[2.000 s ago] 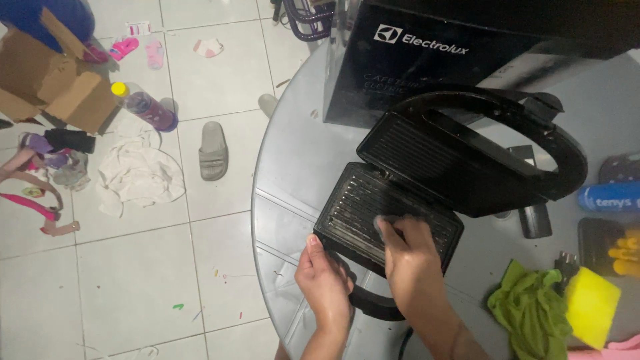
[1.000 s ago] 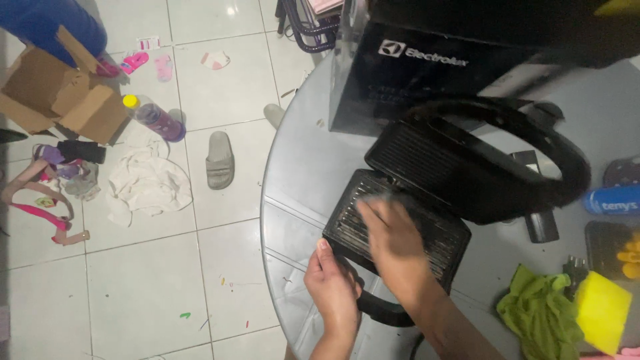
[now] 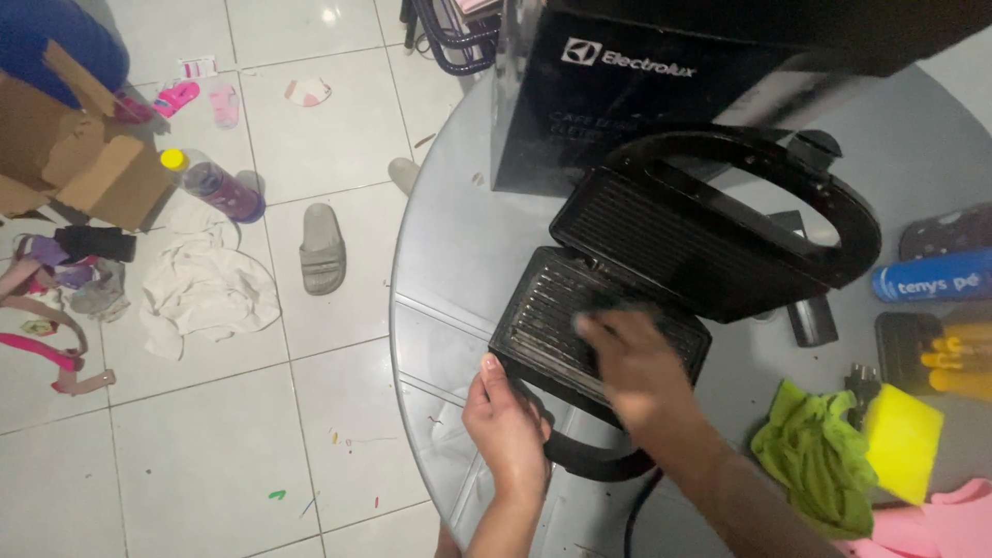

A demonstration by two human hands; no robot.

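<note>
A black sandwich press (image 3: 542, 318) lies opened out on a round grey table (image 3: 442, 256), its ribbed lower plate facing up and its lid with the looped handle tipped back to the right. My left hand (image 3: 508, 426) grips the near left corner of the lower half, thumb on the rim, beside the lower handle. Over the lower plate, my right hand (image 3: 639, 364) is blurred, its fingers bent down onto the ribs. Something small and dark seems to be under those fingers, but blur hides what it is. A black cord runs from beneath the press to the near edge.
Behind the press stands a black Electrolux box (image 3: 542, 132). To the right are a green cloth (image 3: 814, 457), a yellow sponge or cloth (image 3: 903, 442), a blue can (image 3: 938, 277), yellow items and pink fabric. On the tiled floor lie a grey slide sandal (image 3: 322, 248), a bottle, white cloth and cardboard box.
My right hand has shifted about over the lower plate, away from its far left part where it was a second ago. My left hand stays at the near corner.
</note>
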